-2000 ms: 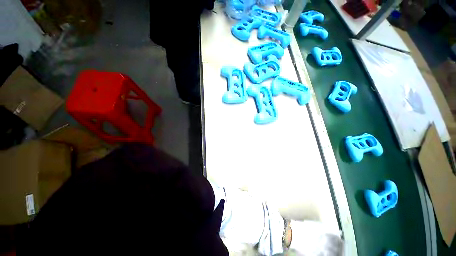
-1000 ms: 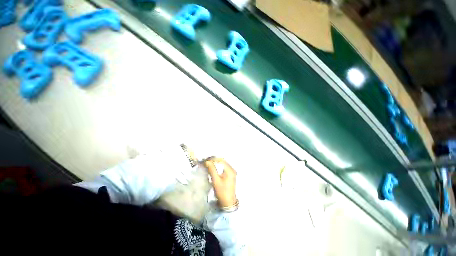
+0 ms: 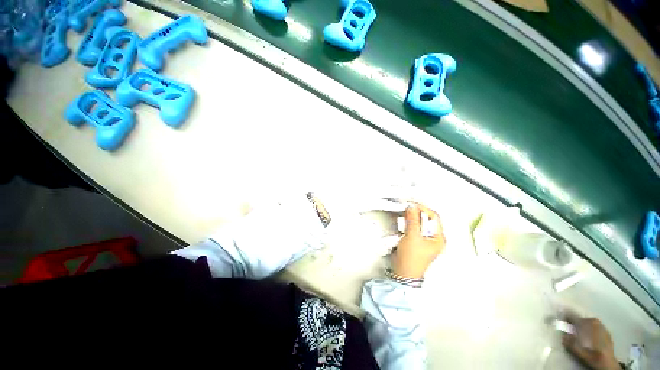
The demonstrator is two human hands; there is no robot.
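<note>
My right hand [image 3: 418, 242] is bare with a band at the wrist. It is low over the bench, with a small white wipe [image 3: 428, 227] in its fingers. My left hand [image 3: 351, 233] is in a white glove, close to the left of my right hand. Glare blends it into the white bench [image 3: 239, 155], so its fingers and anything in them cannot be made out. No blue housing shows in either hand.
Blue housings [image 3: 155, 92] lie at the bench's upper left; others sit on the green belt [image 3: 499, 130]. A clear bottle [image 3: 553, 253], yellow paper [image 3: 477, 230] and white block [image 3: 567, 281] lie right. Another person's hand [image 3: 590, 341] is lower right; a red stool [image 3: 79, 260] is left.
The view has swung from the stool and far bench toward my hands and the bottle side. Both hands now appear further right, close together. Another person's hand has come into view.
</note>
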